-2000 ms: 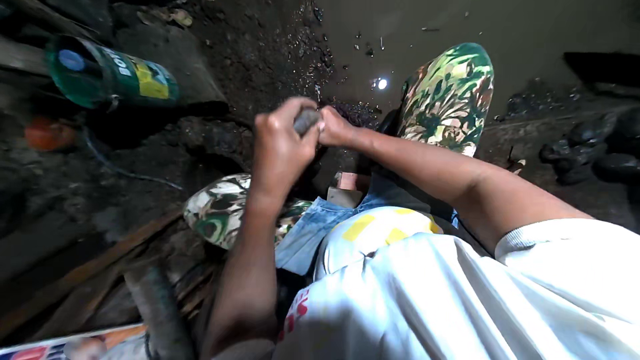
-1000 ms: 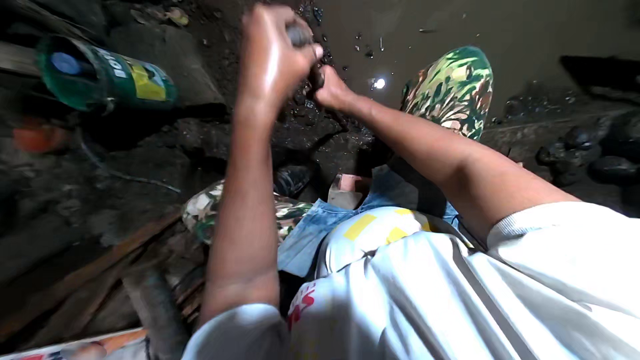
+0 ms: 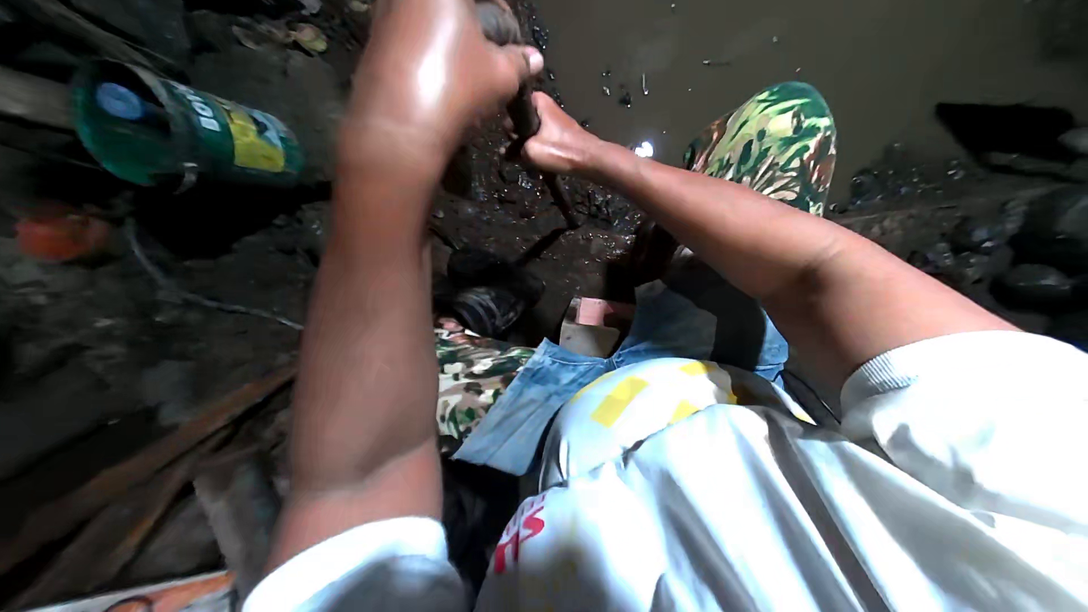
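Observation:
Both of my hands are out at the top of the view, over dark wet mud. My left hand [image 3: 442, 76] is closed around the thick grey end of a dark, muddy rod or handle [image 3: 500, 24]. Just below and to the right, my right hand [image 3: 557, 136] grips a dark section that seems to belong to the same rod. A thinner dark length [image 3: 557, 200] runs from there down to the mud. What lies at its far end cannot be made out. My left hand is slightly blurred.
Murky water [image 3: 663, 51] lies beyond the mud. At left are a green cylindrical container [image 3: 229, 132] on its side, an orange-red object [image 3: 61, 236] and a thin cord or twig [image 3: 212, 303]. My camouflage-covered knee [image 3: 773, 144] and dark stones [image 3: 1033, 285] are at right; planks [image 3: 170, 442] lie lower left.
Both hands have moved forward, away from my body, since two seconds ago. They were close together then and are now further apart, with more of the dark rod showing.

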